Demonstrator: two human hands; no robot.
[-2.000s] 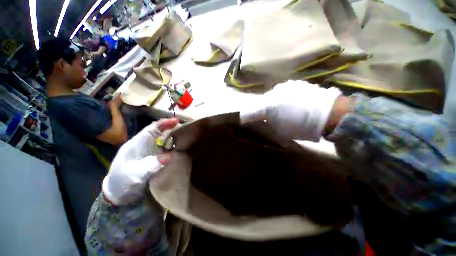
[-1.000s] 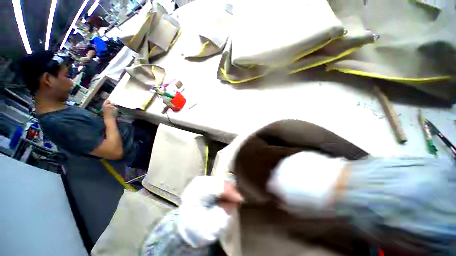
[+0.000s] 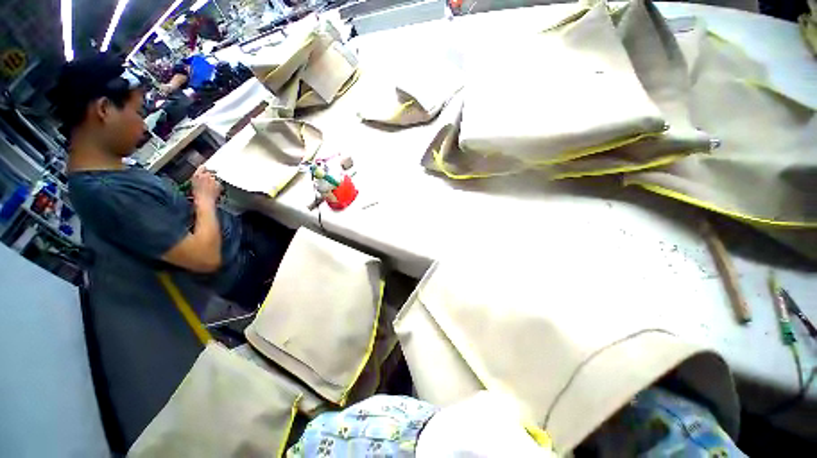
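A beige bag body [image 3: 537, 313] lies over the table's near edge, its curved opening rim at the lower right. My left hand [image 3: 488, 431], in a white glove, is at the bottom edge, against the bag. A small yellow piece [image 3: 538, 436] shows beside it; whether I hold it is unclear. The fingers are hidden or cut off. My right hand is not visible; only its patterned sleeve [image 3: 672, 429] shows within the bag opening.
Beige bags with yellow edging [image 3: 555, 116] are heaped at the back. A red tool cup [image 3: 341, 193] stands left. A wooden stick [image 3: 727, 273] and green-handled tool [image 3: 784, 313] lie right. More bags [image 3: 318, 309] are at lower left. A person [image 3: 143, 197] sits at left.
The bag has turned from showing its dark inside to showing its beige outer face. My left hand has moved down and right. My right hand has gone out of sight at the bag opening.
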